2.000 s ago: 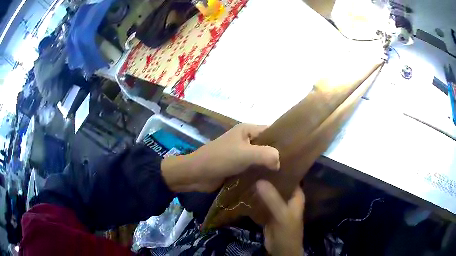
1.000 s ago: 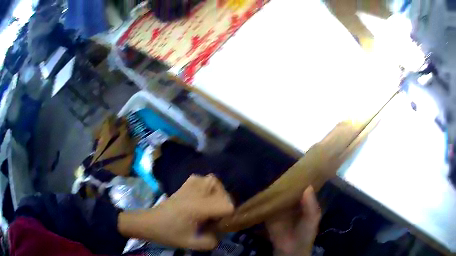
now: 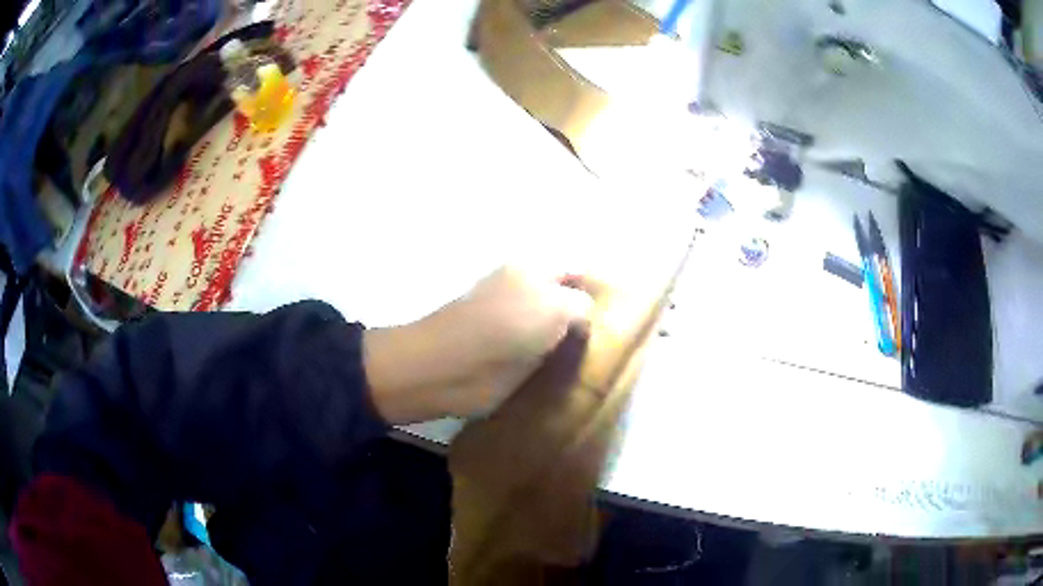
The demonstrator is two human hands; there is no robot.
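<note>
A tan-brown leather piece (image 3: 526, 492) hangs over the front edge of the white table (image 3: 732, 424) and runs up towards the sewing machine's foot area (image 3: 715, 204), where the lamp washes out its far end. My left hand (image 3: 492, 343) is closed on the leather's left side, low over the table; its fingertips are partly hidden and glared. My right hand is not visible. The needle and foot cannot be made out clearly in the glare. A round patterned disc (image 3: 753, 252) lies right of the foot.
Another brown leather piece (image 3: 538, 71) lies at the back. To the left, red-printed wrapping (image 3: 177, 246) bears a bottle of yellow liquid (image 3: 269, 97) and a dark piece (image 3: 172, 143). On the right are a blue tool (image 3: 878, 300), an orange stick (image 3: 891, 300) and a black pouch (image 3: 947, 303).
My left hand has moved from below the table edge up over the table, along the leather. My right hand has gone from view. The view has shifted to show more of the table's right side.
</note>
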